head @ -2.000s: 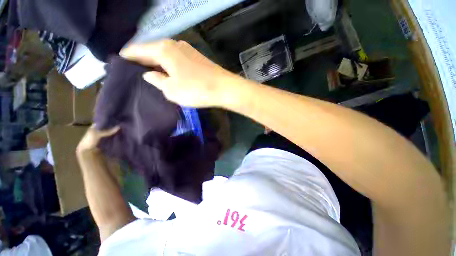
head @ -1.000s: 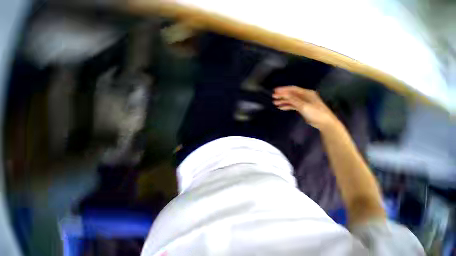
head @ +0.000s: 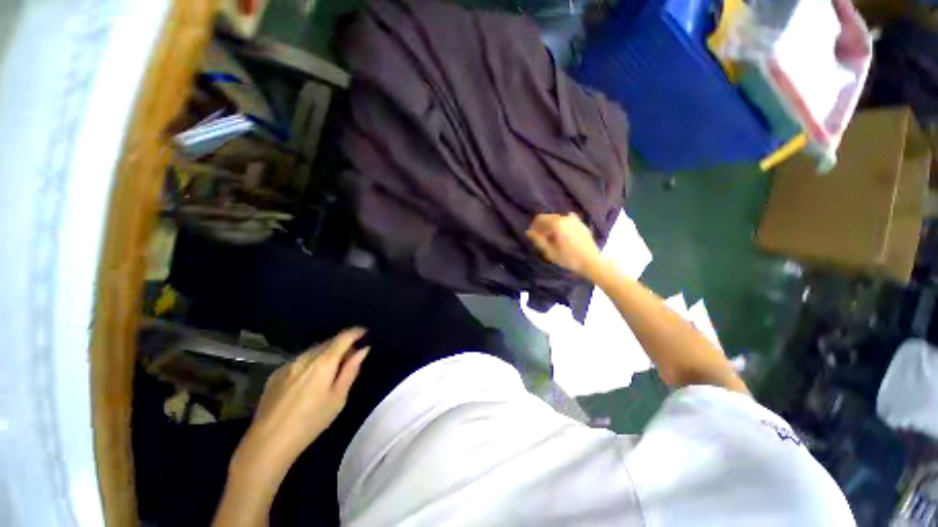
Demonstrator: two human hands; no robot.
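Observation:
A large heap of dark purple-brown cloth (head: 483,134) lies in loose folds at the upper middle, beside my seat. My right hand (head: 564,244) is at the heap's lower right edge, with its fingers curled on the cloth. My left hand (head: 309,383) is over my dark-clad lap, empty, with thumb and fingers slightly apart. White sheets (head: 591,345) lie under and beside the heap, partly hidden by my right forearm.
The white table (head: 51,206) with its wooden edge (head: 139,268) runs down the left. A blue bin (head: 674,88) stands at the upper right, near a cardboard box (head: 838,196) on the green floor (head: 684,221). A pale bag (head: 910,386) is at the far right.
The view has swung from a dark cloth held in both hands to the heap beside me. My left hand no longer holds cloth. My right hand, empty a second ago, is now on the heap.

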